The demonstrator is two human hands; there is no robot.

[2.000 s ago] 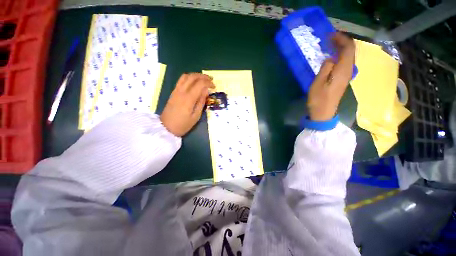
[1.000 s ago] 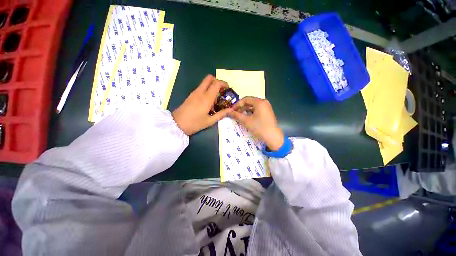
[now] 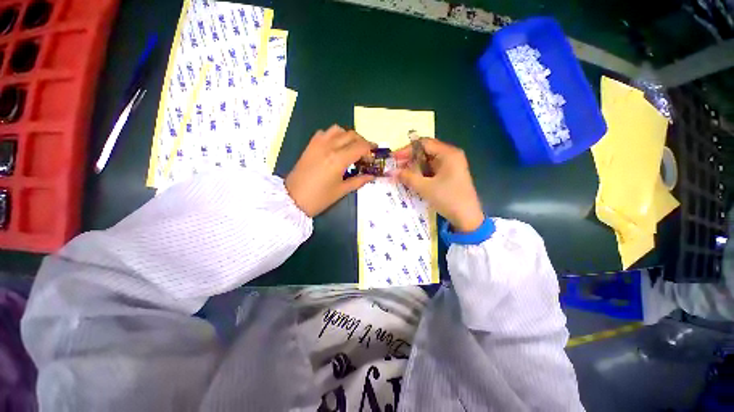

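Note:
A small dark glossy electronic module (image 3: 372, 163) is between my hands, over the adhesive sheet (image 3: 396, 241), a white blue-printed strip with yellow edges and a bare yellow top part. My left hand (image 3: 328, 170) grips the module from the left with thumb and fingers. My right hand (image 3: 441, 179), with a blue band on its wrist, touches the module's right side with its fingertips. A thin, dark tool-like thing shows at the right fingers, blurred. The fingers hide part of the module.
A red tray (image 3: 60, 145) with dark units stands at left, beside pale tweezers (image 3: 121, 131) and a dark blue stick. Spare adhesive sheets (image 3: 221, 105) overlap nearby. A blue bin (image 3: 515, 105) of white pieces, yellow paper (image 3: 632, 161) and a tape roll lie at right.
My right hand came from the blue bin to the module, which my left hand lifted off the sheet. In the last second my right hand shifted slightly right. The view has also shifted.

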